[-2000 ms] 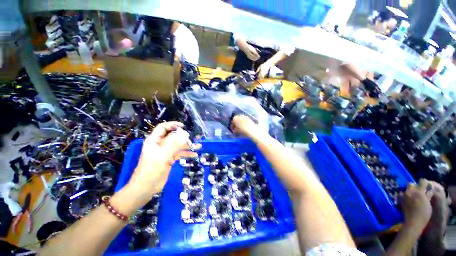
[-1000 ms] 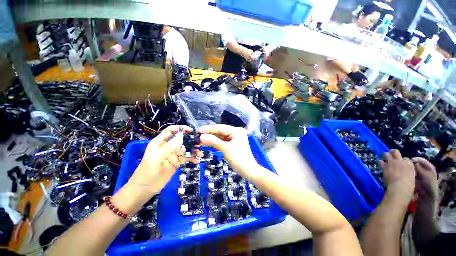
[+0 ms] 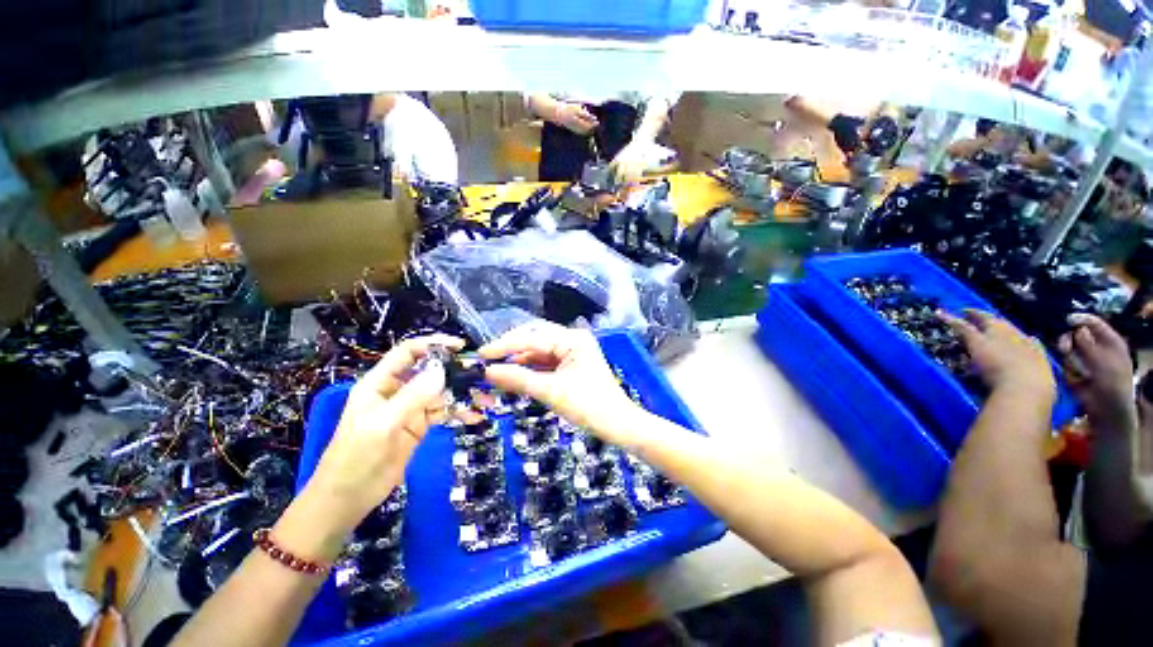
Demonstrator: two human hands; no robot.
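The blue tray [image 3: 632, 579] lies in front of me with rows of small camera modules [image 3: 484, 495], each with a dark round centre. My left hand [image 3: 395, 411], with a red bead bracelet at the wrist, holds a small dark camera module [image 3: 463, 372] above the tray's back part. My right hand [image 3: 556, 377] also grips this piece from the right with its fingertips. The fingers partly hide it, and I cannot tell whether a separate small part is at the fingertips.
A crumpled clear bag [image 3: 544, 284] lies behind the tray. Tangled cable leads [image 3: 253, 405] are heaped at left, with a cardboard box [image 3: 324, 240] behind. Stacked blue trays [image 3: 872, 436] stand at right, where another person's hands [image 3: 1008, 356] work. A white shelf [image 3: 417, 66] crosses overhead.
My right hand has come back from the clear bag to meet my left hand, and both now hold the dark piece. The view has shifted. The neighbour's hands have moved apart.
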